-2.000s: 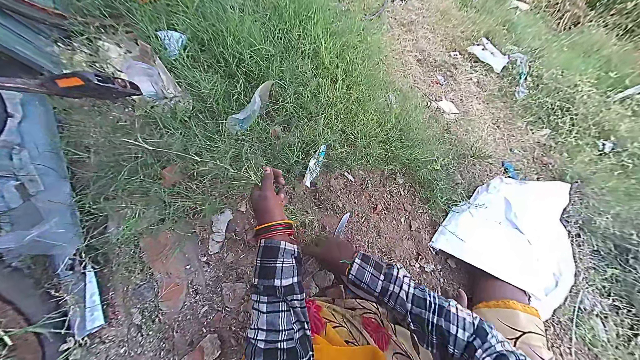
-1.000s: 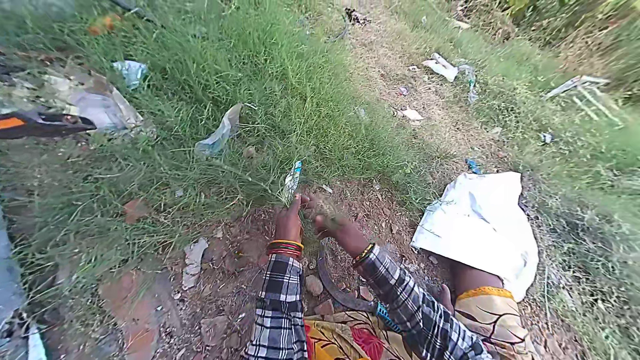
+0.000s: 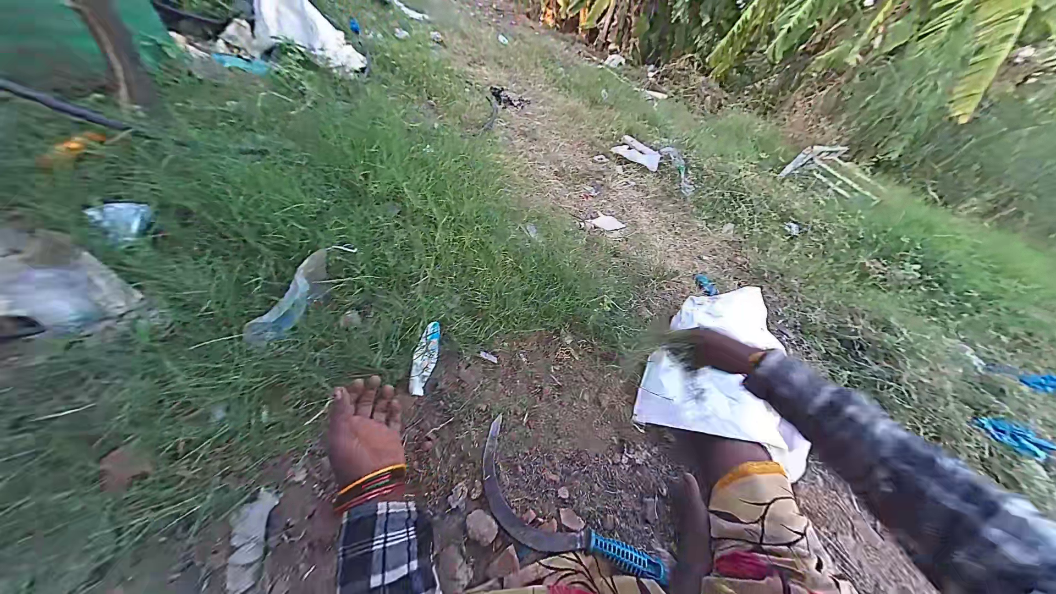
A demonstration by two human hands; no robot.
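My left hand (image 3: 367,433) is turned palm up with its fingers apart and holds nothing, beside the green grass (image 3: 396,239) and a white and blue wrapper (image 3: 425,359). My right hand (image 3: 714,351), blurred, is over a white sack (image 3: 701,400) at the right; a tuft of grass (image 3: 660,342) shows at its fingers. A sickle (image 3: 520,524) with a dark curved blade and a blue ribbed handle lies on the stony soil between my arms, its handle end near my foot.
A clear plastic piece (image 3: 289,305) and a crumpled bag (image 3: 120,221) lie in the grass at left. Stones (image 3: 481,526) are near the sickle. A dry path (image 3: 577,157) with litter runs away from me; blue scraps (image 3: 1015,437) lie far right.
My right hand has moved away from my left, over to the white sack. My left hand has opened. The sickle, partly hidden by my arm a second ago, now shows in full. The view has tilted up.
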